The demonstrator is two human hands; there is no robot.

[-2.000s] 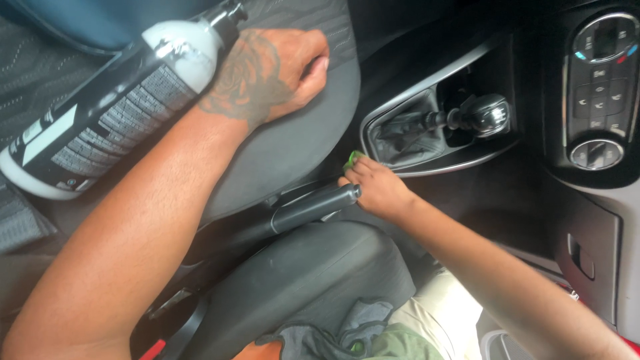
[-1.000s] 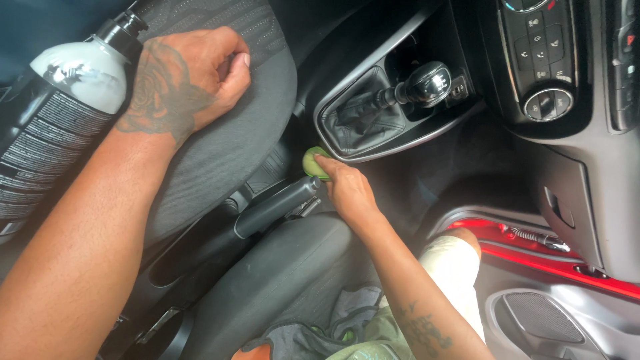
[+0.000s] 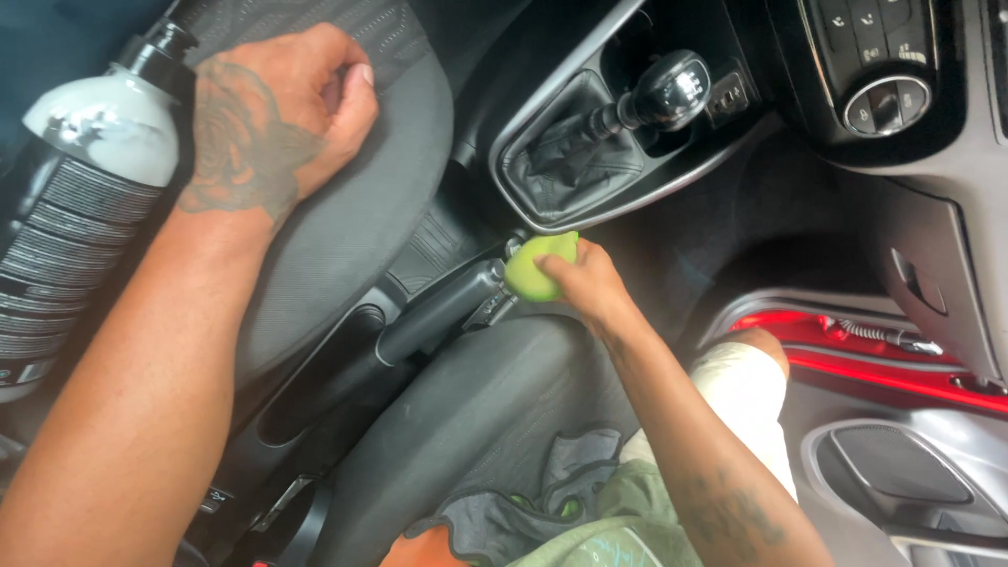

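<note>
My left hand (image 3: 287,118) rests on the grey seat cushion (image 3: 354,228) with its fingers curled in and nothing seen in them. Beside that forearm, at the left edge, lies a black and white bottle with a black pump-type top (image 3: 87,205); its label bears writing. Between the thumb and fingers of my right hand (image 3: 583,276) is a round, lime-green applicator pad (image 3: 539,268). The pad is at the front tip of the handbrake lever (image 3: 441,311), just below the gear shift surround (image 3: 543,220); whether it touches either cannot be told.
The gear lever knob (image 3: 677,90) stands up from the centre console. A climate control dial (image 3: 887,106) is at upper right, above a glove box (image 3: 921,268). Another seat (image 3: 465,409) lies below the handbrake. An open door (image 3: 890,465) and red sill are at right. Grey cloths (image 3: 496,520) lie near my body.
The green pad, mostly behind my right fingers two seconds ago, now shows almost whole. My left hand stays curled on the seat. The view has shifted.
</note>
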